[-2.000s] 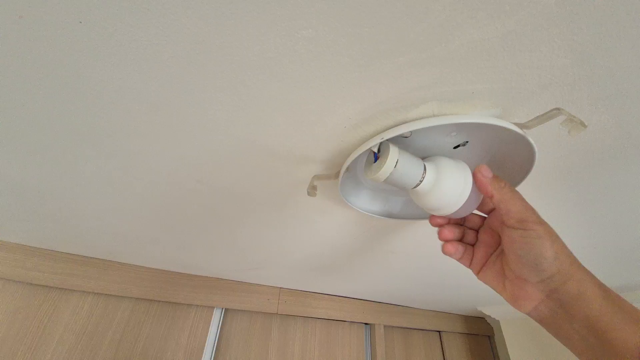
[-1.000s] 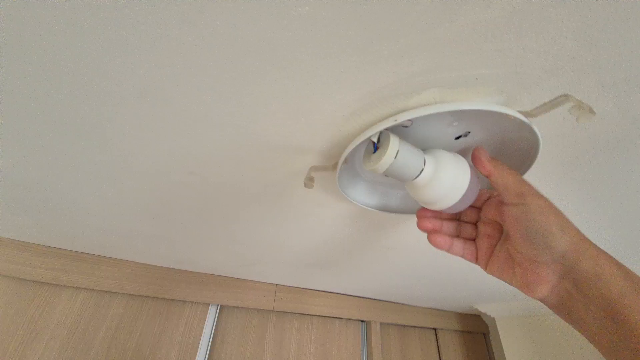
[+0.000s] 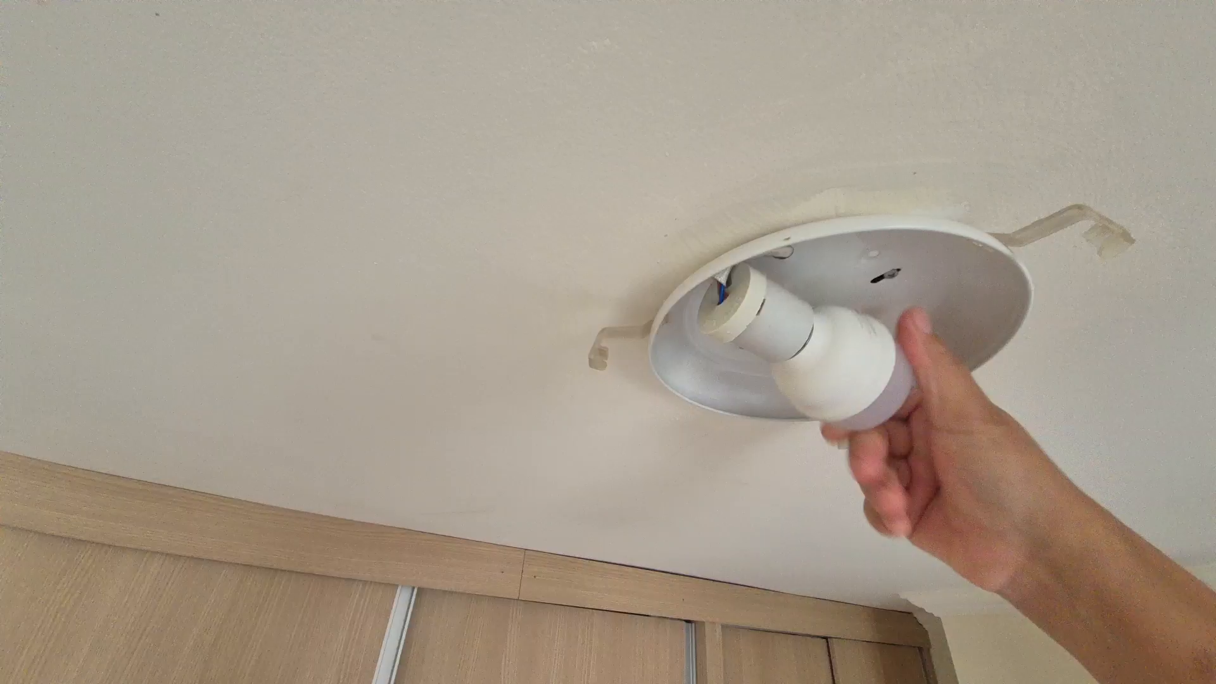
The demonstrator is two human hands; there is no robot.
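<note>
A white LED bulb [image 3: 838, 366] sits in a white lamp holder [image 3: 760, 312], tilted down to the right under the round metal base [image 3: 969, 304] of a ceiling light. Blue and other coloured wires show at the holder's upper end. My right hand [image 3: 950, 456] grips the bulb's wide end, thumb on its upper right side and a fingertip beneath, the other fingers curled below. My left hand is out of view.
Clear plastic clips stick out from the base at left [image 3: 600, 353] and right [image 3: 1064, 223], close under the painted ceiling [image 3: 332, 237]. Wooden wardrobe doors [image 3: 541, 646] with metal edge strips run along the bottom.
The fingers of my right hand, more extended under the bulb one second ago, are now curled. The bulb and holder stay tilted at the base.
</note>
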